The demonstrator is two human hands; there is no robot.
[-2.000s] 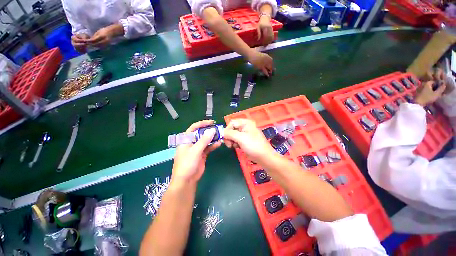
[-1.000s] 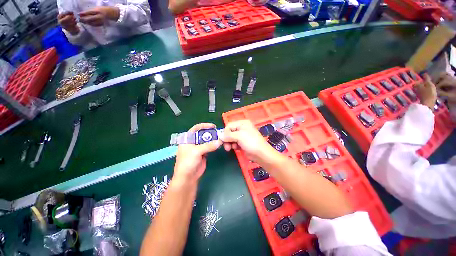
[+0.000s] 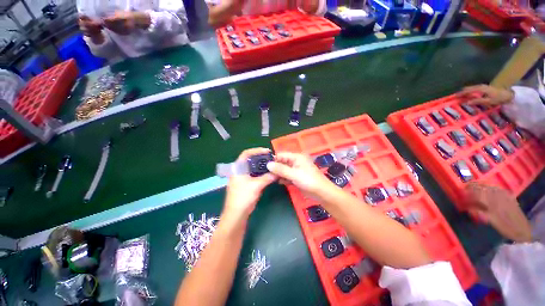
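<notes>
My left hand (image 3: 244,179) holds a watch head (image 3: 261,164) with its dark back and round disc facing up. A silver-grey band (image 3: 225,170) sticks out to the left of that hand. My right hand (image 3: 294,170) has its fingertips on the right edge of the same watch head; whether they pinch a small part is hidden. An orange-red compartment tray (image 3: 352,132) lies under my right forearm, with several watches in its pockets. A larger pile of silver slivers (image 3: 196,236) and a smaller pile of thin pins (image 3: 257,268) lie on the green bench.
A green conveyor (image 3: 143,173) with scattered watches runs beyond the pale edge. Zip bags (image 3: 131,263) and a tape roll (image 3: 82,254) lie at lower left. A second tray (image 3: 412,132) with a worker's hands stands at right. Stacked trays (image 3: 281,52) and other workers are across the belt.
The watch head and both my hands have shifted slightly right in the picture. My right fingertips now overlap the head's edge. The belt watches appear further right. The right-hand worker's hands have moved apart.
</notes>
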